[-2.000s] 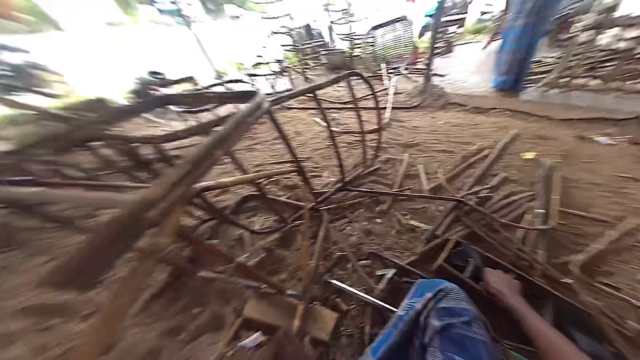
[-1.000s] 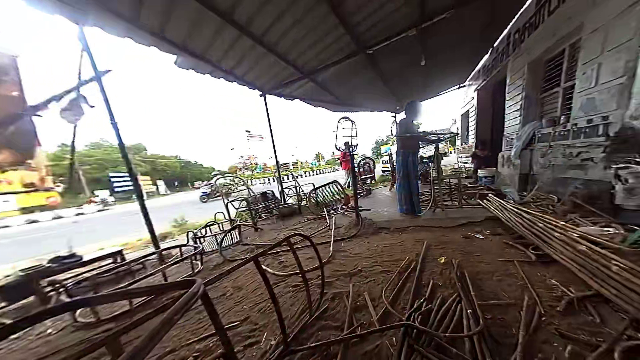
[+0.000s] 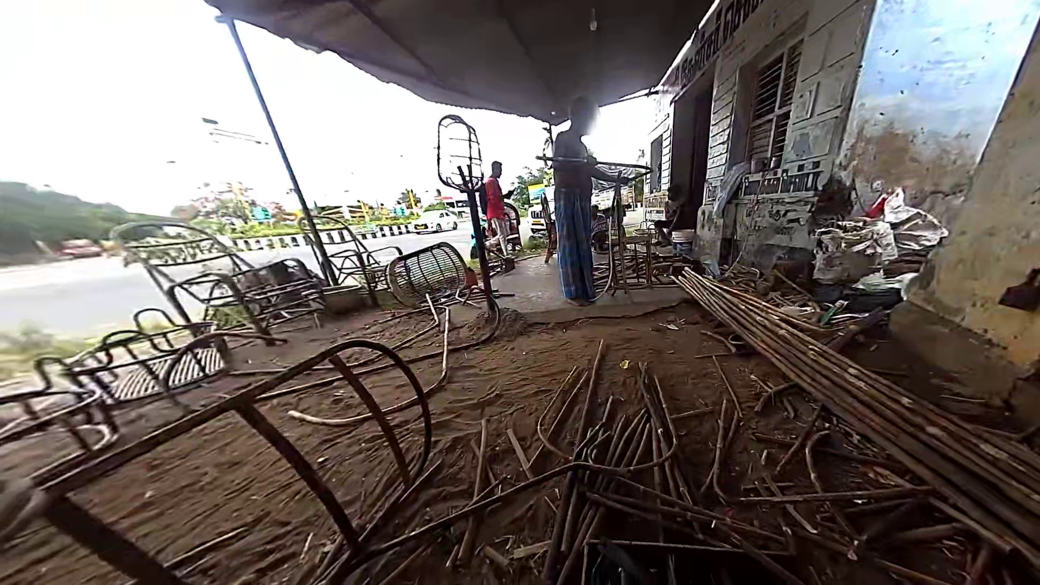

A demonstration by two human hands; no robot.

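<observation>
Neither of my hands can be made out. A curved cane frame with crossbars fills the lower left, its near end blurred at the left edge. A dark open box is cut off by the bottom edge, with its contents in shadow. Just beyond it a heap of short cane sticks lies on the sandy ground. One long bent cane crosses over these sticks. A pale, hooked cane rod rests farther off on the sand.
Long cane poles lie along the right. Chair frames and a woven cane piece stand at the left. A person in a blue checked wrap handles a cane frame; another wears red. A post rises mid-view.
The view has swung up from the ground since two seconds ago. The hand then reaching into the dark box and the blue checked cloth below it are out of view.
</observation>
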